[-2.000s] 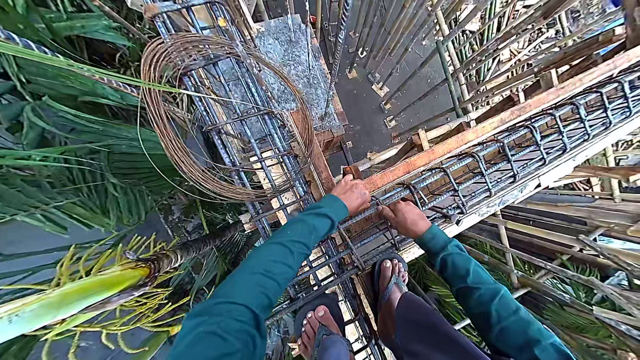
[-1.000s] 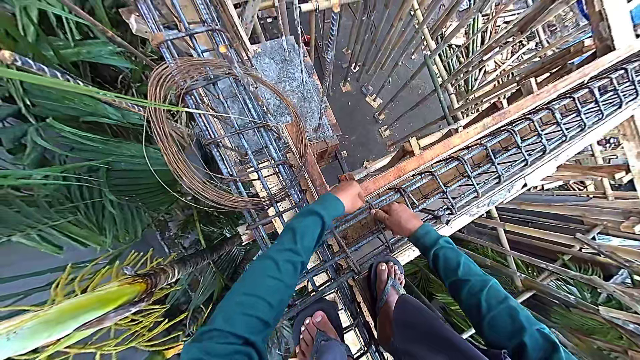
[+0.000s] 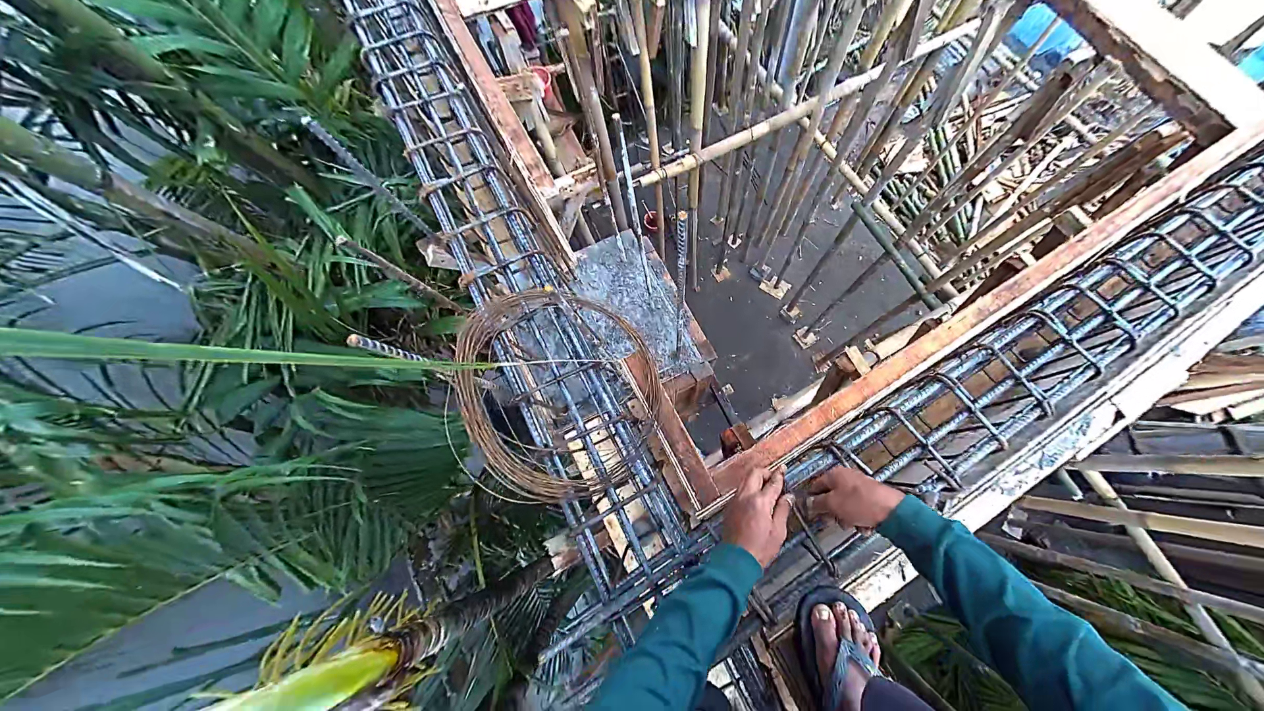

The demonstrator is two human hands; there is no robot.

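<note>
My left hand point(image 3: 758, 517) rests at the corner where the wooden formwork board point(image 3: 889, 380) meets the rebar cage point(image 3: 987, 390), its fingers bent over the bars. Just right of it, my right hand point(image 3: 855, 497) has its fingers curled at a stirrup of the same cage; whether either hand grips a bar or a piece of wire cannot be told. A coil of rusty tie wire point(image 3: 484, 434) lies over the second rebar cage point(image 3: 434, 138), up and left of my hands. My sandalled foot point(image 3: 839, 637) stands below them.
A concrete column top point(image 3: 622, 286) with upright rebars stands beyond the corner. Bamboo props point(image 3: 696, 128) rise from the dark floor far below. Palm fronds point(image 3: 346, 444) crowd the left side, and a pale formwork edge point(image 3: 1076, 439) runs along the right cage.
The view has shifted, showing more of the far cage and the props. Both hands stay close together at the beam corner.
</note>
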